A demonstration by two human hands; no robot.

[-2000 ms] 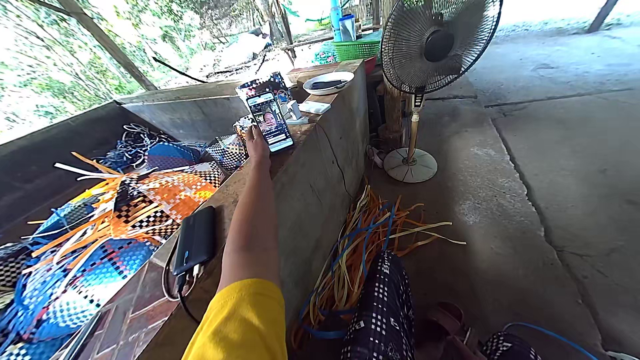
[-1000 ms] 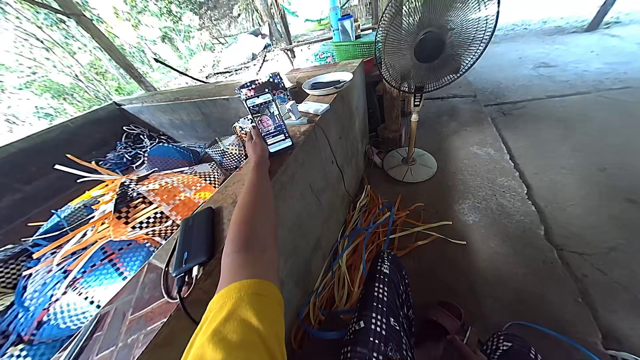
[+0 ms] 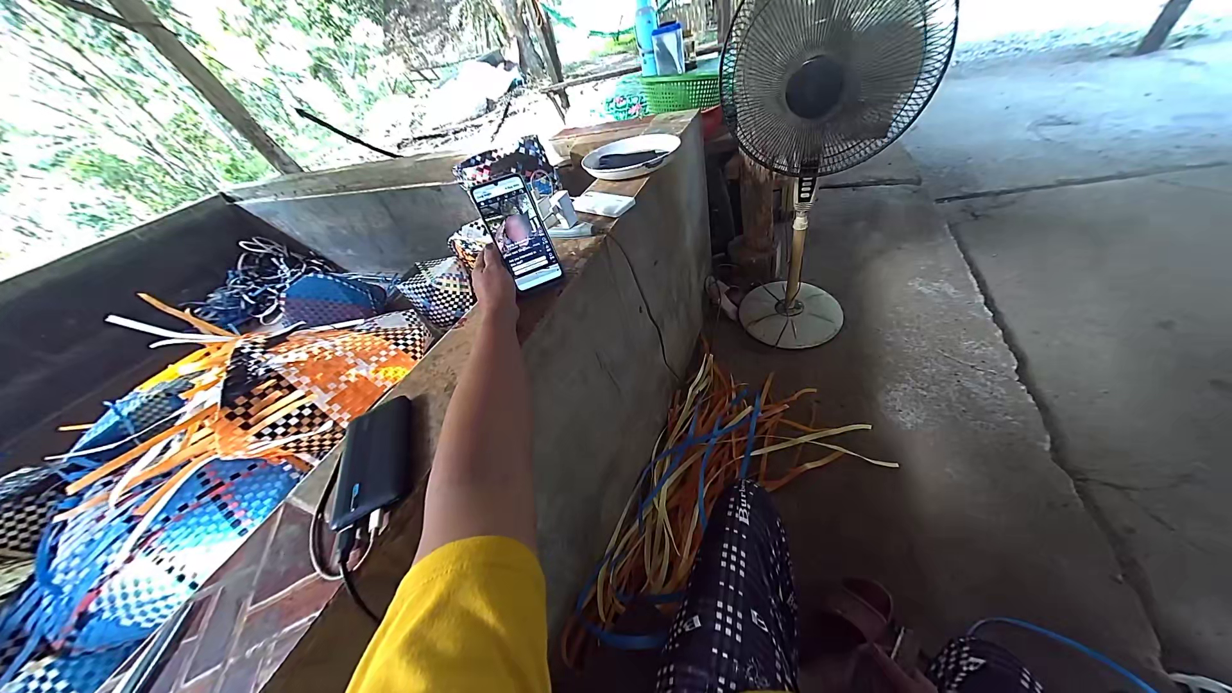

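Observation:
My left hand (image 3: 495, 282), at the end of a yellow sleeve, holds the lower left edge of a smartphone (image 3: 517, 231) with its screen lit. The phone is tilted over the top of a low concrete wall (image 3: 616, 318). Just behind it are a small woven item (image 3: 510, 162), a white charger plug (image 3: 562, 208) and a white packet (image 3: 604, 203). A black power bank (image 3: 373, 462) with cables plugged in lies on the wall top, left of my forearm. My right hand is not in view.
Woven plastic-strap pieces (image 3: 318, 375) fill the walled space at left. Loose straps (image 3: 674, 481) lie on the floor beside my knee. A pedestal fan (image 3: 791, 318) stands ahead, near a white plate (image 3: 630, 157) and a green basket (image 3: 681, 92). A blue strap (image 3: 1059, 640) crosses the floor at lower right.

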